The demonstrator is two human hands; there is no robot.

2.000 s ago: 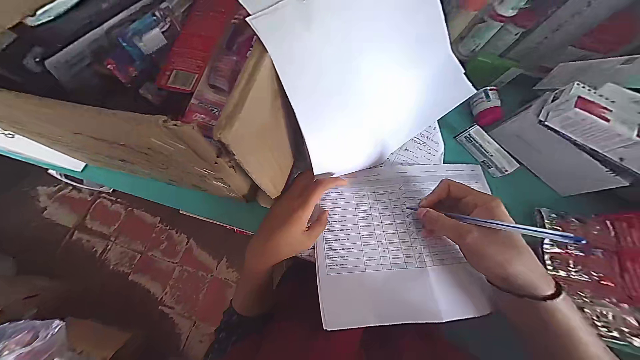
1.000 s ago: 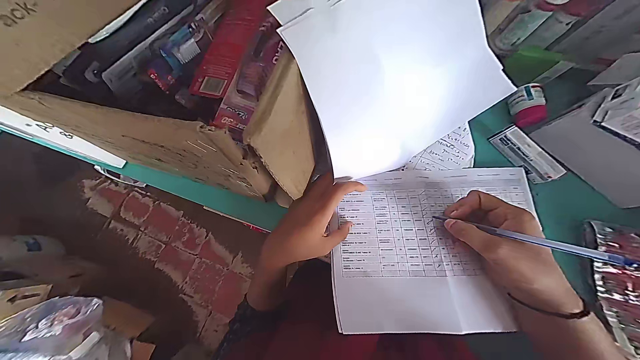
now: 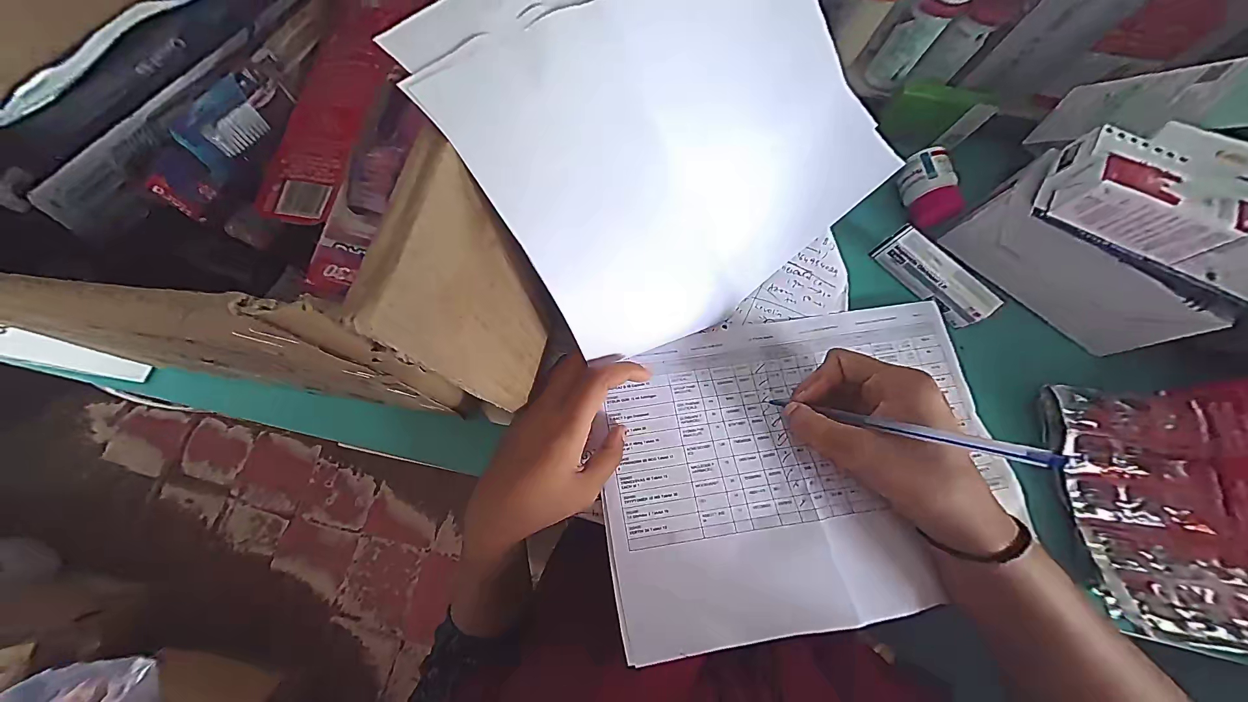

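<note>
My right hand [image 3: 892,439] grips a blue ballpoint pen [image 3: 955,439], its tip at the surface of a printed table on a paper sheet [image 3: 741,595]. Pen ticks run down one column of the table. At the sheet's upper left edge lies my left hand [image 3: 556,453], thumb and index finger apart, fingertips against the paper; its other fingers are partly hidden, and I cannot tell whether it pinches the pages. Blank-sided white sheets [image 3: 663,166] are folded back above the printed one. Part of a handwritten paper [image 3: 804,283] shows beneath them.
A cardboard box [image 3: 458,263] of packaged goods stands at the left, above a tiled floor [image 3: 322,487]. On the green table [image 3: 1033,361] at the right are a small white jar with a pink lid [image 3: 931,185], a slim carton [image 3: 936,275], larger boxes [image 3: 1150,195] and a shiny red packet [image 3: 1160,497].
The pen tip has moved up the printed table with my right hand since a second ago. My left hand remains at the sheet's left edge.
</note>
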